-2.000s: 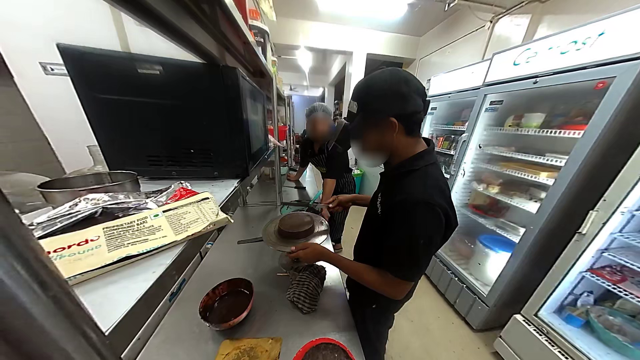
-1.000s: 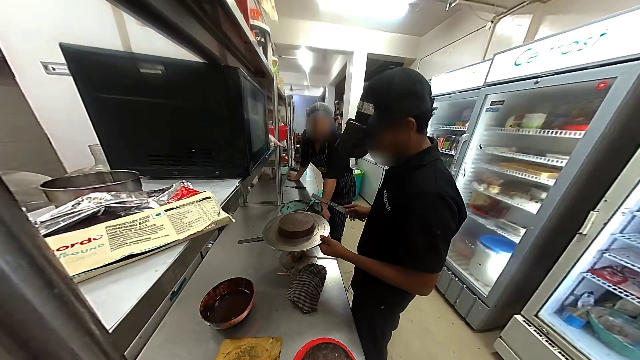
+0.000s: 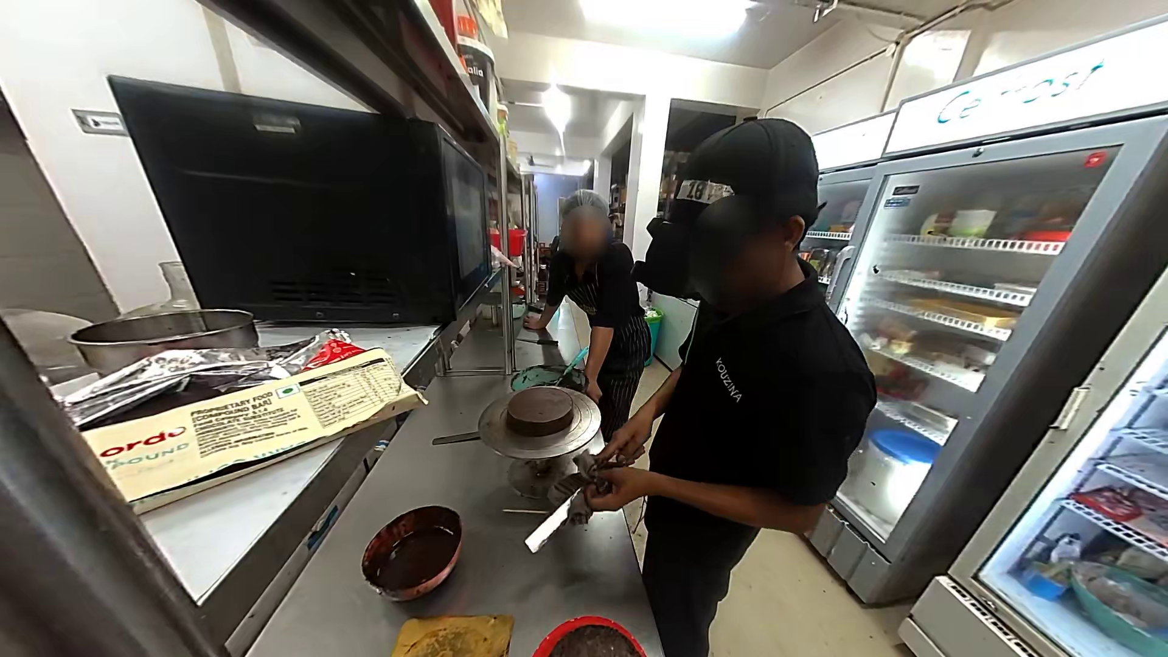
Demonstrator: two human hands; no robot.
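Neither my left hand nor my right hand is in view. A round chocolate-coloured cake [image 3: 540, 411] sits on a metal cake turntable [image 3: 497, 441] on the steel counter [image 3: 493, 584]. To its right, a co-worker in a black cap holds a crumpled cloth [image 3: 581, 488] around a flat metal blade, probably a spatula [image 3: 550, 526], pointing down over the counter. Nearer to me stands a bowl of dark glossy chocolate [image 3: 412, 549]. A red-rimmed container with dark crumbly contents [image 3: 591, 641] is cut off at the bottom edge.
A yellowish flat piece [image 3: 453, 637] lies at the counter's near edge. On the left shelf are a black microwave oven [image 3: 292, 210], a metal ring or pan [image 3: 164, 338] and a compound wrapper [image 3: 255, 411]. Another co-worker leans beyond a teal bowl [image 3: 538, 376]. Glass-door refrigerators [image 3: 958, 301] line the right.
The cloth, which lay on the counter one second ago, is now in the co-worker's hands around the blade. The co-worker's hand has left the turntable, and their head is bent lower.
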